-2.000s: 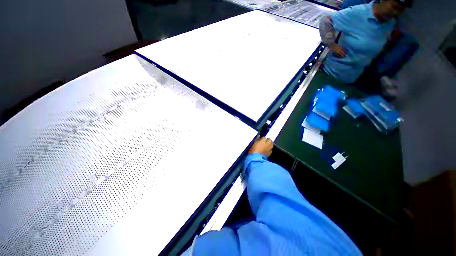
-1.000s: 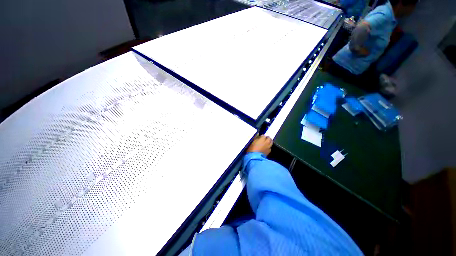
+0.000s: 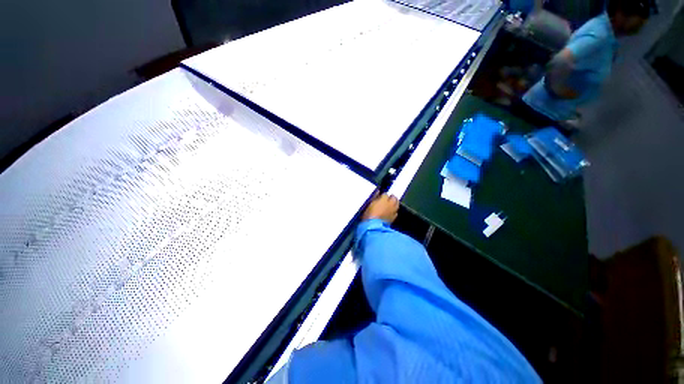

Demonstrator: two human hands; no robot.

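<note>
A large bright white panel (image 3: 247, 225) with a fine dot pattern lies flat in the near left on a dark blue base. A second white panel (image 3: 337, 82) lies beyond it, with a narrow dark gap between them. My right hand (image 3: 383, 207), bare in a blue sleeve, is at the near panel's right corner, by the silver side rail (image 3: 420, 159). Its fingers are curled and mostly hidden, so its hold cannot be told. My left hand is not in view; more blue cloth shows at the bottom edge.
A green-topped bench (image 3: 525, 247) stands right of the rail, with blue packets (image 3: 478, 140), more packets (image 3: 556, 152) and small white pieces (image 3: 493, 223). A person in light blue (image 3: 581, 67) is at the upper right. A brown object (image 3: 645, 300) stands at the right edge.
The view has shifted slightly, moving panels and bench left and up in the picture. My right hand keeps its place at the panel corner. The person has moved right, away from the rail.
</note>
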